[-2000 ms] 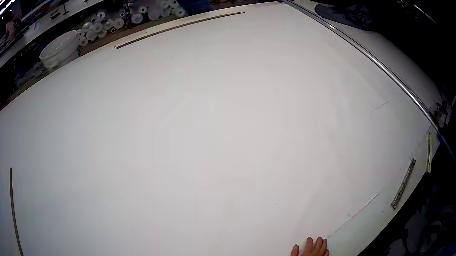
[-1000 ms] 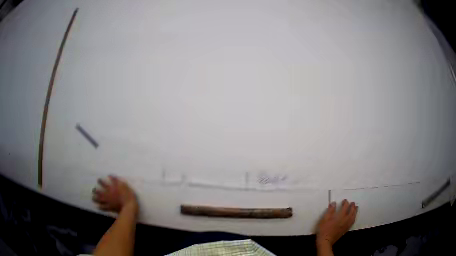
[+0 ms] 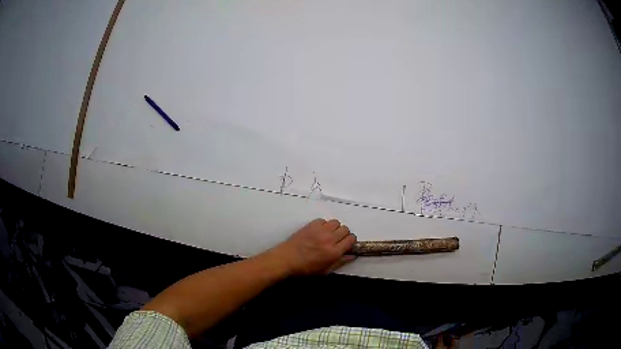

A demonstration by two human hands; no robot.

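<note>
My left hand (image 3: pixel 321 245) is at the table's near edge, its fingers closed on the left end of the mottled brown taped bar (image 3: pixel 408 246). The bar lies on the white table paper (image 3: pixel 327 88), with its right part uncovered. A long pen line runs across the paper beyond the bar, with short cross marks and blue handwriting to the right of my hand. A blue pen (image 3: pixel 161 113) lies loose on the paper at the upper left. My right hand is not in view.
A long brown wooden ruler (image 3: pixel 88 92) lies at the left, pointing away from me. The end of a second, greyish-green bar (image 3: pixel 606 258) shows at the right edge. Offcuts (image 3: pixel 54 293) litter the dark floor below the table.
My left hand has moved right from the bare paper and taken hold of the bar's left end. My right hand has left the view. The view has shifted, showing the pen lines more clearly.
</note>
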